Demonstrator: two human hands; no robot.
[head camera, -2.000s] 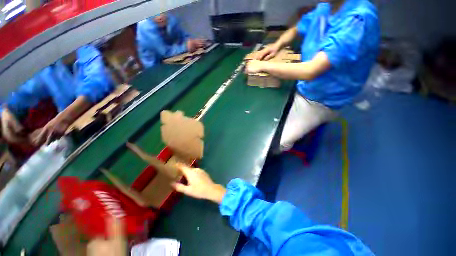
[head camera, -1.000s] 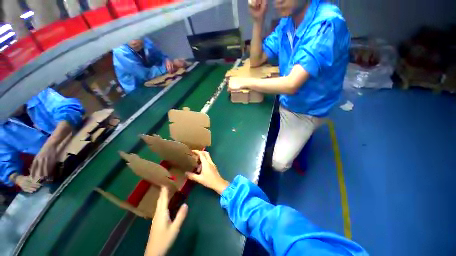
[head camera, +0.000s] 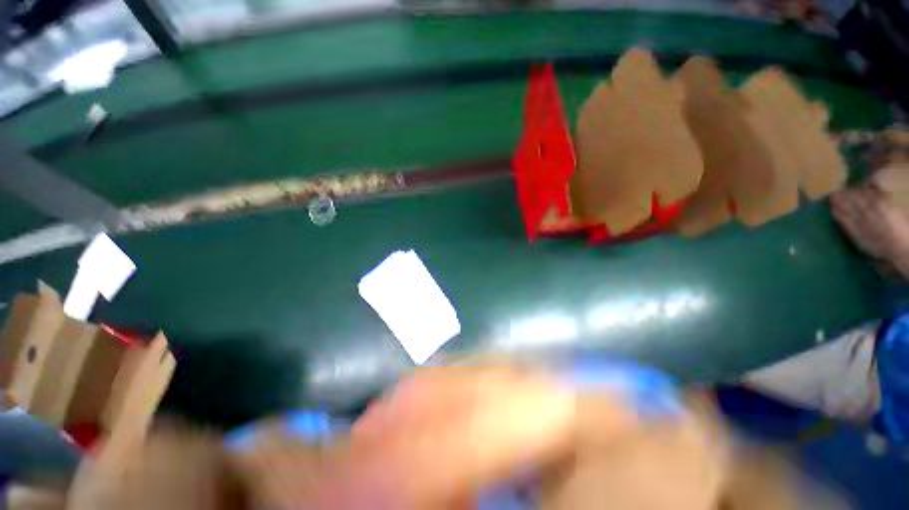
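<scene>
My hands are strongly blurred at the bottom edge, between blue cuffs. A skin-coloured hand shape (head camera: 449, 433) shows there, but I cannot tell left from right or what is held. Blurred brown shapes, possibly cardboard, lie around it (head camera: 638, 458). A stack of white leaflets (head camera: 411, 304) lies on the green surface (head camera: 249, 269) just beyond my hands. Open red cartons (head camera: 545, 159) with brown flaps raised (head camera: 638, 144) stand in a row at the upper right, untouched by my hands.
More open cartons (head camera: 85, 369) stand at the lower left, beside white sheets (head camera: 103, 267). A pale ring (head camera: 322, 210) lies by the worn metal strip (head camera: 259, 194). A grey upright (head camera: 50, 184) crosses the left. Another person's hand (head camera: 872, 219) is at the right edge.
The view has swung left and down. The open cartons now appear at the upper right and my hands are off them, blurred near the bottom edge. The leaflet stack is in full view.
</scene>
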